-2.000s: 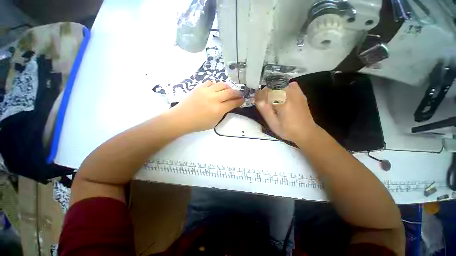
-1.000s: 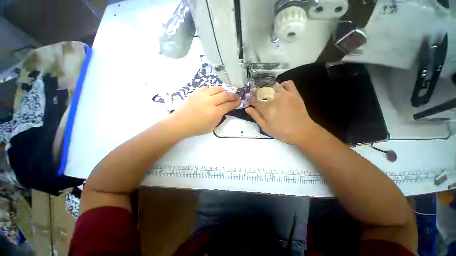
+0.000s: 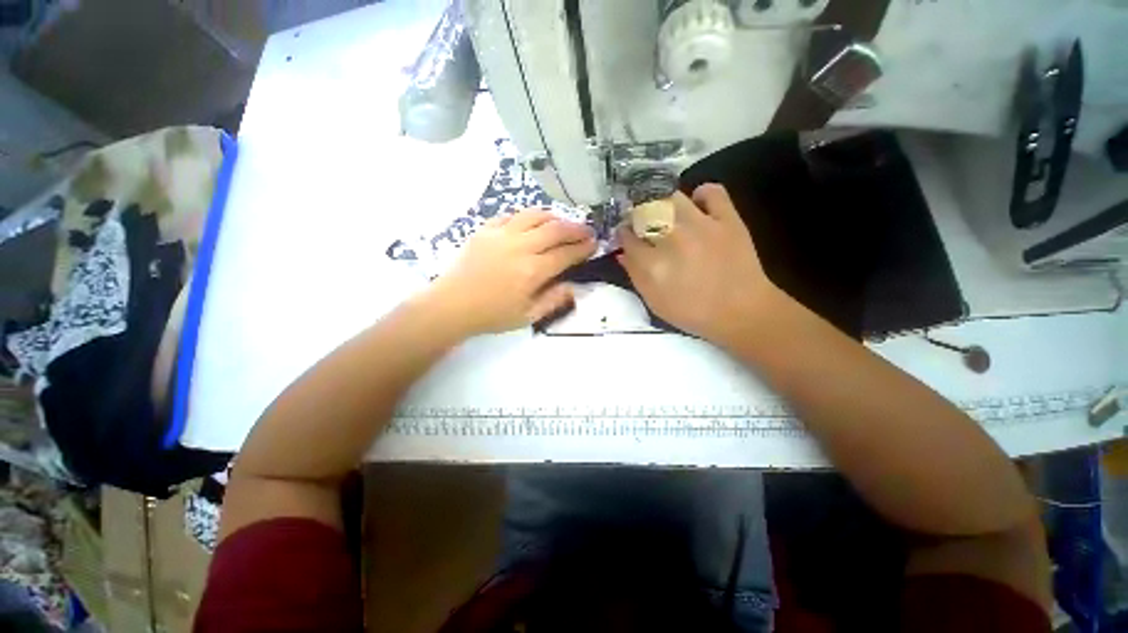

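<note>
The white lace overlay (image 3: 501, 186) lies left of the needle, its right end under the presser foot (image 3: 604, 213). Black fabric (image 3: 594, 270) shows below it between my hands. My left hand (image 3: 510, 270) has its fingertips on the lace and black fabric, just left of the foot. My right hand (image 3: 695, 254) has its fingertips at the fabric just right of the foot; what they pinch is hidden. The yellowish round piece (image 3: 653, 219) is at my right fingers. A large black panel (image 3: 823, 229) lies right of my right hand.
The sewing machine head (image 3: 532, 93) stands over the work. A plastic-wrapped grey cylinder (image 3: 438, 105) hangs at its left. Dark snips (image 3: 1045, 142) rest at right. Black and lace cut pieces (image 3: 111, 334) lie left of the blue edge. A printed ruler (image 3: 594, 427) runs along the front.
The view has shifted a little. My left lower fingers have spread down over the black fabric, and more black fabric shows between my hands. Both hands remain at the foot.
</note>
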